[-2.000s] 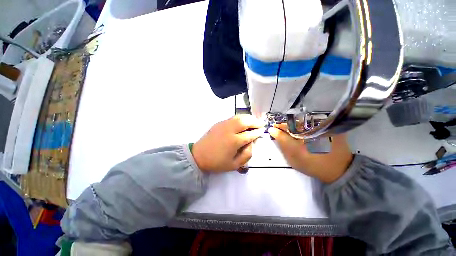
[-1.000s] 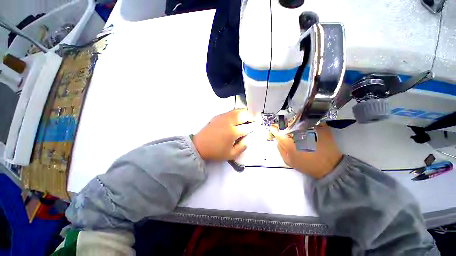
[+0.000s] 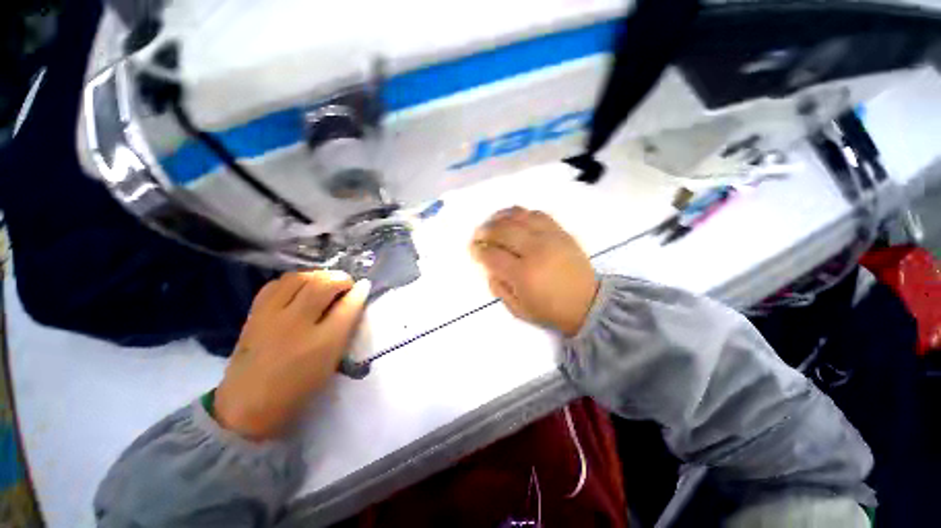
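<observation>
The white sewing machine with a blue stripe fills the upper part of the view. My left hand rests on the machine bed, its fingertips close together beside the presser foot area; whether they pinch something small is hidden. A grey block stands just right of those fingertips. My right hand is apart from the needle area, over the bed to the right, fingers bent and blurred; I cannot tell if it holds anything. The needle is hidden.
Dark navy cloth lies behind and left of the machine head. Snips with pink and blue handles lie on the right of the bed. A navy heap and a red item are low at right. Dark red cloth is below the table edge.
The view has swung to the right. My right hand has left the needle area and moved right along the bed. My left hand remains near the foot.
</observation>
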